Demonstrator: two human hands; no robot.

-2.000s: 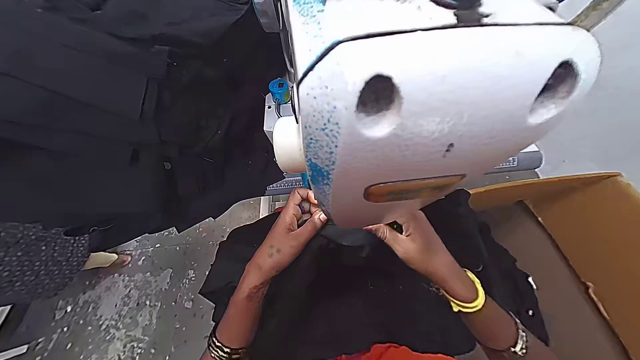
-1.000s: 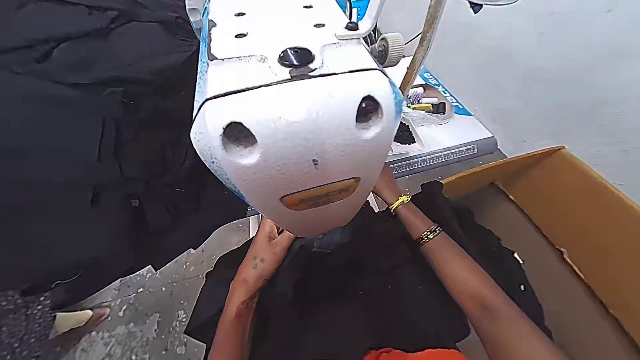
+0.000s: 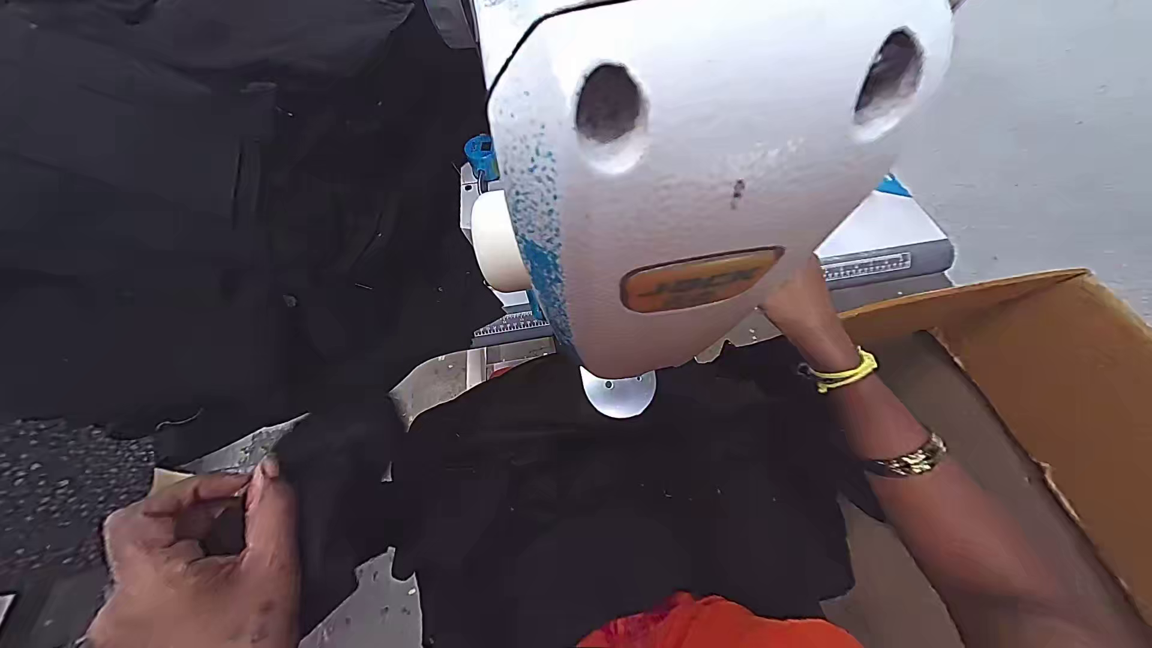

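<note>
My left hand (image 3: 202,549) is raised at the lower left, its thumb and forefinger pinched on the edge of black fabric (image 3: 346,513). My right hand (image 3: 796,292) reaches behind the white head of a Jack sewing machine (image 3: 684,207); its fingers are hidden there. More black fabric (image 3: 630,513) lies below the machine head and spreads toward me. A rounded metal part (image 3: 619,393) shows just under the head. The needle area is hidden behind the machine head.
A large pile of black fabric (image 3: 180,207) covers the left side. An open cardboard box (image 3: 1035,360) stands at the right. Part of the machine bed with a printed scale (image 3: 868,267) shows behind the right wrist. Orange cloth (image 3: 720,625) is at the bottom edge.
My left hand has moved from beside the machine head out to the lower left. The right hand, on the fabric's edge two seconds ago, is now behind the head. The view has shifted.
</note>
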